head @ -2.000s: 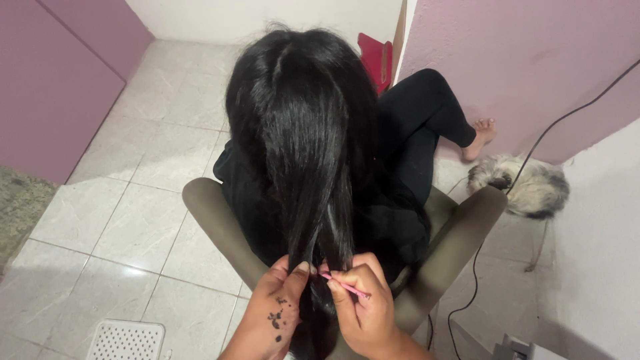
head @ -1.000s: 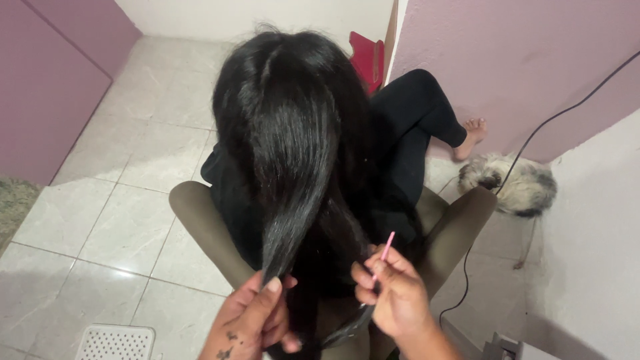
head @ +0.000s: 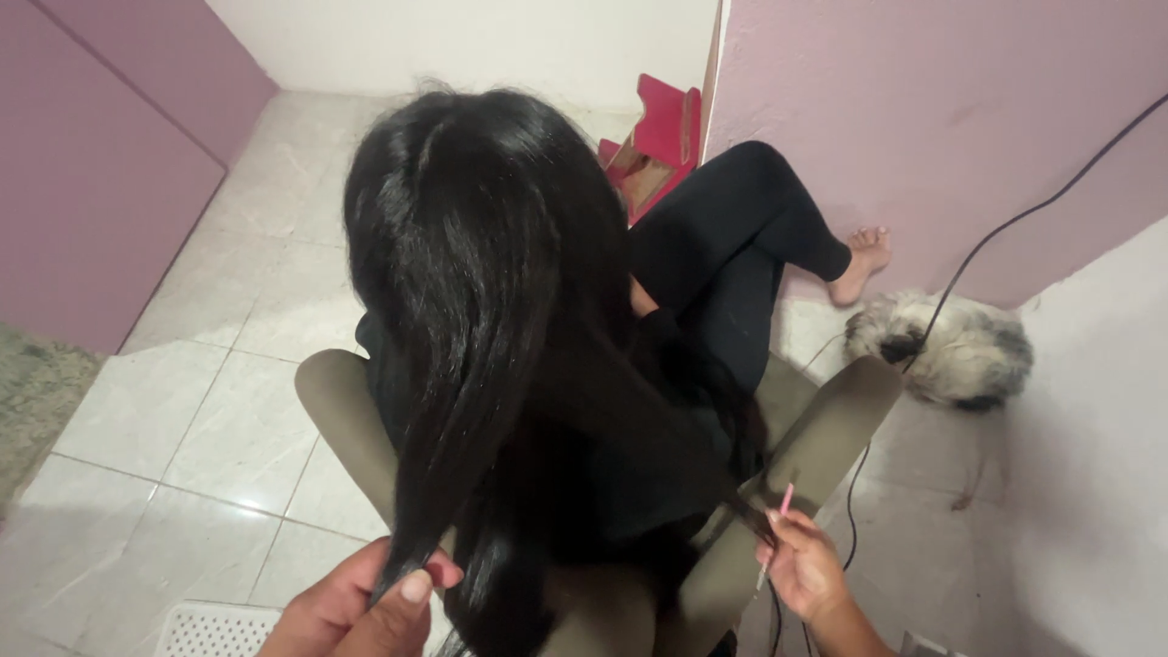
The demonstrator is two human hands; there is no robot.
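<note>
A person in black clothes sits between my knees, back to me, with long dark hair hanging down. My left hand pinches a thick section of the hair between thumb and fingers at the lower left. Off to the right, my right hand holds a thinner strand drawn away from the head. A slim pink stick-like tool, perhaps a comb's handle, pokes up from that same hand; the rest of it is mostly hidden. More hair hangs loose between the two hands.
A furry grey and white animal lies on the tiles by the person's bare foot. A black cable crosses in front of it. A red wooden object stands behind the person. At the lower left is a white perforated stool or lid.
My hands have moved apart, each with hair in it. The hair, gathered between both hands two seconds ago, is now parted into sections, and the right strand is pulled out to the right.
</note>
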